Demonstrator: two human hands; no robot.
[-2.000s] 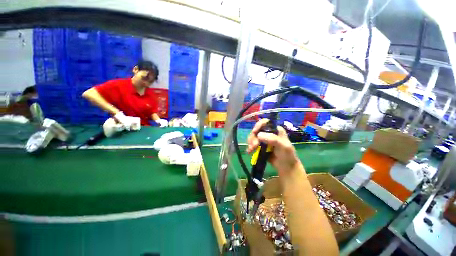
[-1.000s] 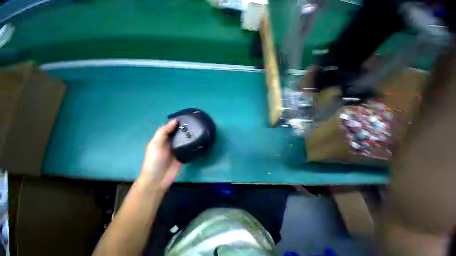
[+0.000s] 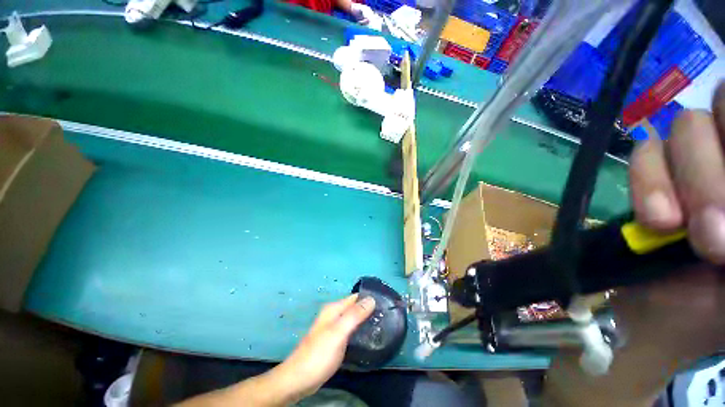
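Note:
The round black housing (image 3: pixel 377 324) is near the front edge of the green bench top, tilted towards the right. My left hand (image 3: pixel 322 350) grips its left side, with the thumb on its face. My right hand (image 3: pixel 688 183) is at the right edge, partly cut off, closed around the electric screwdriver (image 3: pixel 556 278), which has a black barrel and a yellow band. The screwdriver lies nearly level, its metal nose (image 3: pixel 429 298) pointing left close to the housing's right side. Whether they touch cannot be told. A clear feed tube (image 3: pixel 465 183) runs down to the nose.
The wooden strip (image 3: pixel 411 191) crosses the belt, with a white housing (image 3: pixel 366 83) against its left side. A carton of small wired components (image 3: pixel 469 215) stands behind the screwdriver. An open brown carton (image 3: pixel 40 191) is at left. Small dark specks lie on the bench. A person's hand shows across the belt.
My left hand and the black housing have moved right, towards the wooden strip's near end. The housing is now tilted beside the screwdriver nose. The view has shifted, showing more of the belt.

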